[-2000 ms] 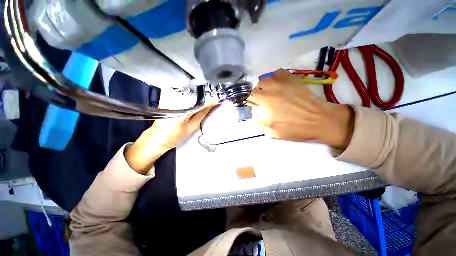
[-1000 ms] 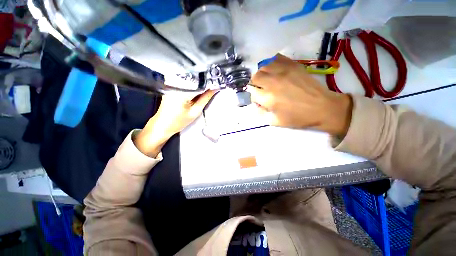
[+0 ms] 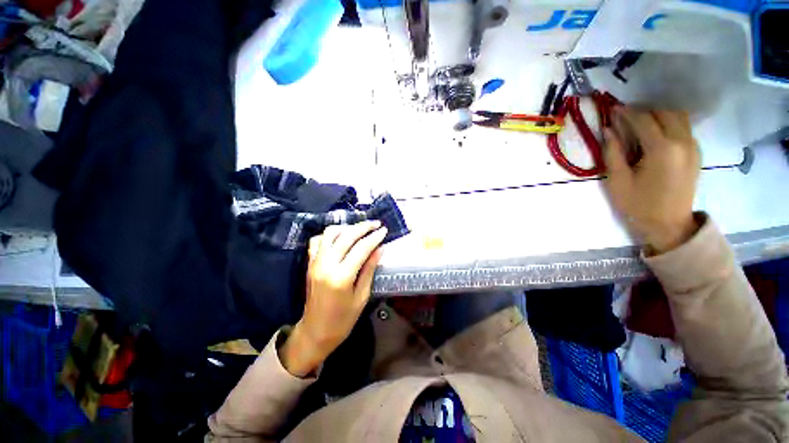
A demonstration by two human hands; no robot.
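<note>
The dark garment (image 3: 147, 199) is heaped at the left and hangs over the table edge. Its plaid band (image 3: 290, 221) lies on the white table near the front edge. My left hand (image 3: 342, 268) holds the band's end down with its fingertips. My right hand (image 3: 653, 169) is at the red-handled shears (image 3: 574, 143), its fingers on the right loop; it is slightly blurred. The shears' blades point to the back, by the machine. The yellow-orange snips (image 3: 528, 124) lie left of the shears, tips toward the needle area.
The sewing machine's needle area (image 3: 424, 82) is at the back middle. A light-blue plastic piece (image 3: 300, 43) lies at the back left. A measuring tape (image 3: 519, 275) runs along the front edge. A blue crate (image 3: 580, 372) stands below.
My left hand has moved from the needle area toward the front edge, with the plaid band now showing. My right hand has moved right from the needle onto the shears' handle.
</note>
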